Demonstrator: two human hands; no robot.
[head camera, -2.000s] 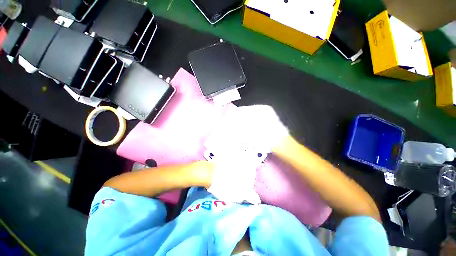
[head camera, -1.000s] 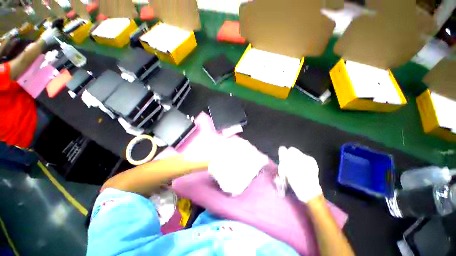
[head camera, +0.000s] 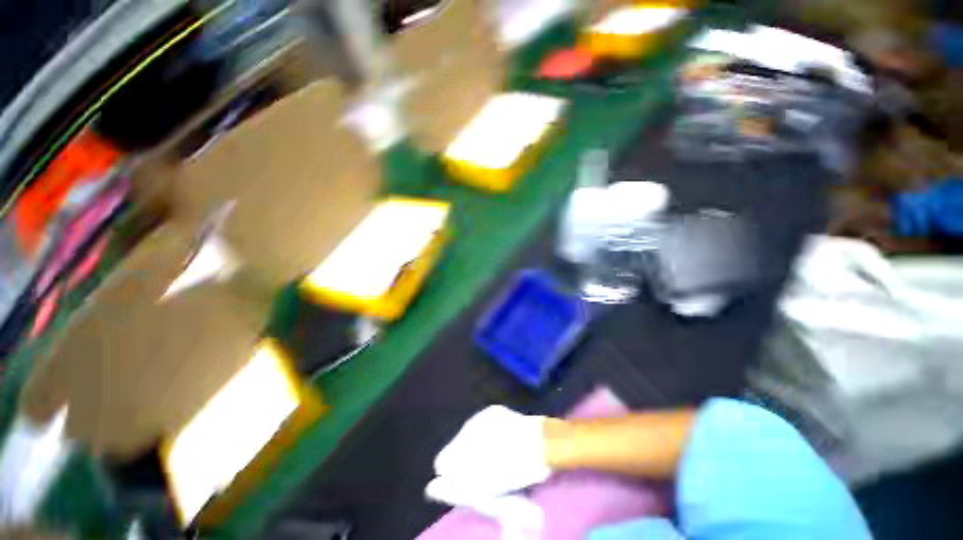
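The view is strongly blurred. My right hand (head camera: 491, 459), in a white glove, is over the pink mat (head camera: 607, 498) at the bottom centre. Its fingers look curled, but I cannot tell if they hold anything. A pale white patch (head camera: 515, 517) lies just below the hand at the picture's edge; I cannot tell what it is. My left hand cannot be made out. The open blue bin (head camera: 531, 327) stands just beyond my right hand.
Blurred bottles (head camera: 615, 227) stand past the bin, beside a dark unit (head camera: 707, 258). Yellow cartons (head camera: 385, 253) with brown lids line the green strip (head camera: 465, 264). A clear bag of small parts (head camera: 755, 105) is at the far end. White sheeting (head camera: 887, 338) hangs at right.
The view has swung to the right, so the stacked black units and tape roll are out of the picture. My left hand can no longer be made out.
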